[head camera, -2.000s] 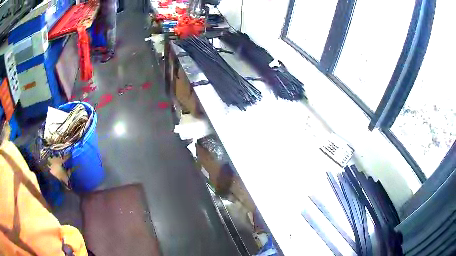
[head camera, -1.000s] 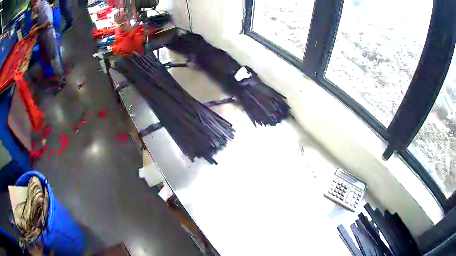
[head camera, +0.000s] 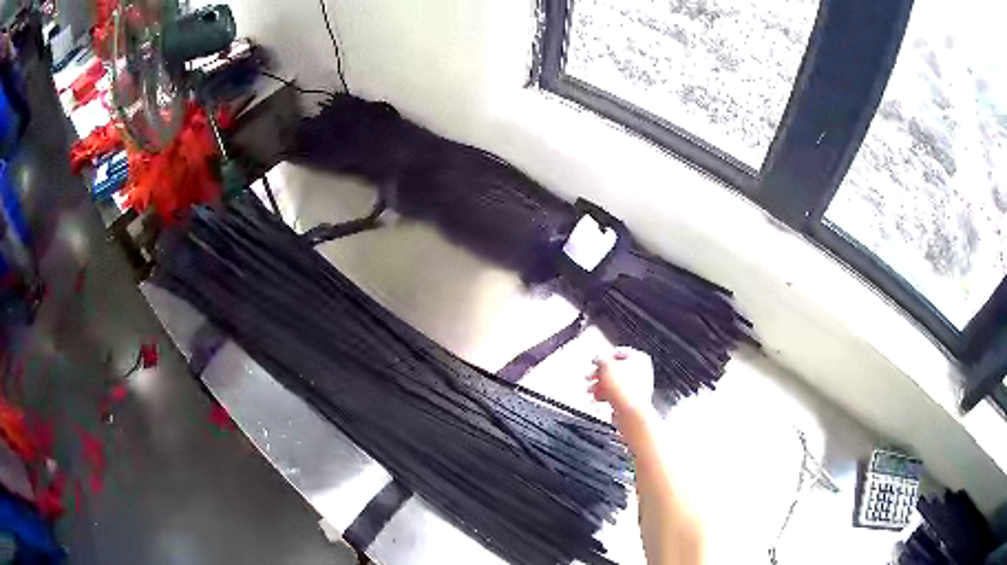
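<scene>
A long bundle of black strips (head camera: 409, 386) lies along the bench from upper left to lower middle, its loose ends fanned out. A second black bundle (head camera: 475, 210) lies near the window wall, with a white label (head camera: 589, 243) on it. My right hand (head camera: 622, 381) reaches in from the lower edge, between the fanned ends of the two bundles. It is bare and holds nothing visible, with its fingers loosely bent and apart. Dark bands (head camera: 541, 350) cross the bench between the bundles. My left hand is out of the picture.
A calculator (head camera: 889, 489) stands at the lower right, beside more black strips (head camera: 947, 533). Red-orange pieces (head camera: 171, 166) are heaped at the bench's far left end. Red scraps lie on the floor at left. A window (head camera: 685, 77) runs along the wall.
The view has moved closer to the two black bundles. My right hand has come into view. The blue waste bin has left the picture.
</scene>
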